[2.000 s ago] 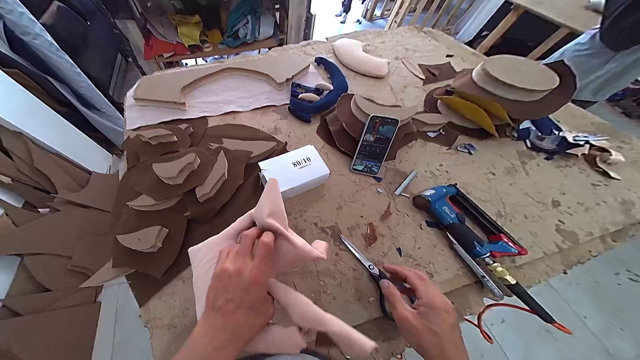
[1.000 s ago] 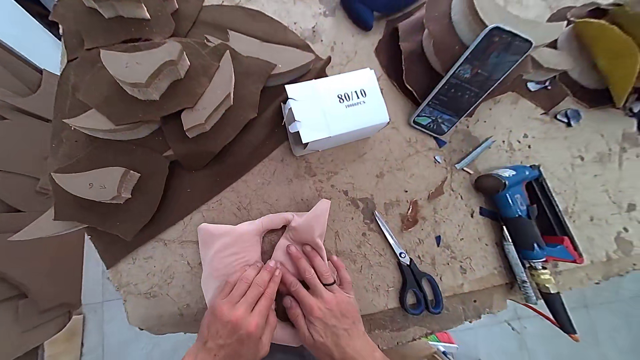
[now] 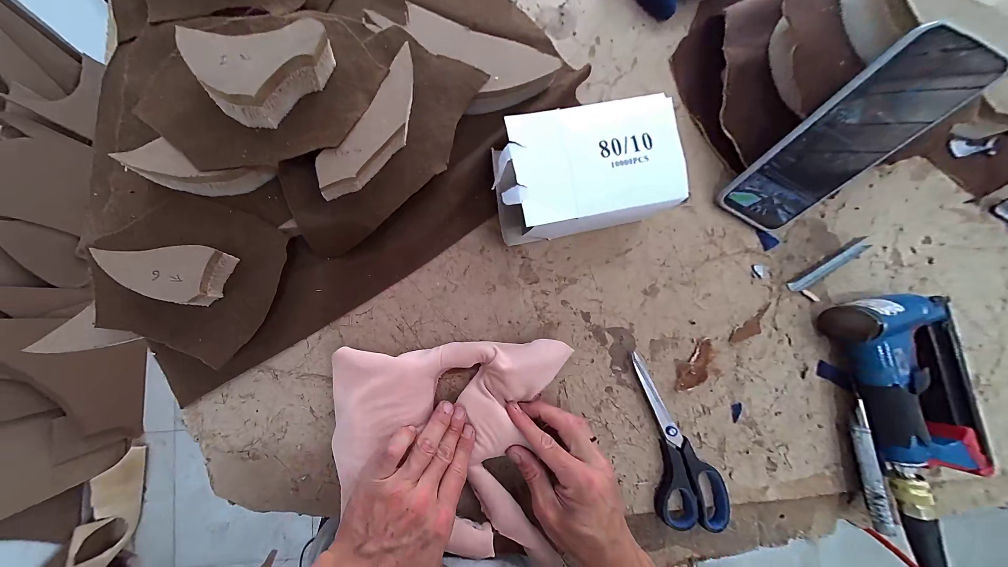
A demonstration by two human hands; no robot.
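Note:
A piece of pale pink fabric or leather [image 3: 386, 394] with a cut opening lies at the table's near edge, with strips hanging toward me. My left hand [image 3: 413, 480] rests flat on it, fingers together beside the opening. My right hand [image 3: 567, 480] pinches a fold of the pink piece between thumb and forefinger. Scissors with dark blue and black handles [image 3: 681, 465] lie to the right of my right hand, blades nearly closed and pointing away. The underside of the pink piece is hidden.
A white box [image 3: 594, 169] stands beyond the pink piece. Brown leather pieces [image 3: 339, 276] with foam shapes [image 3: 161, 274] cover the left. At right are a phone [image 3: 858, 126], a blue pneumatic stapler [image 3: 898, 378] with its hose, and a staple strip [image 3: 828, 264].
My right hand has let go of the scissors, which now lie on the table, and has moved onto the pink piece. The view has moved closer over the table.

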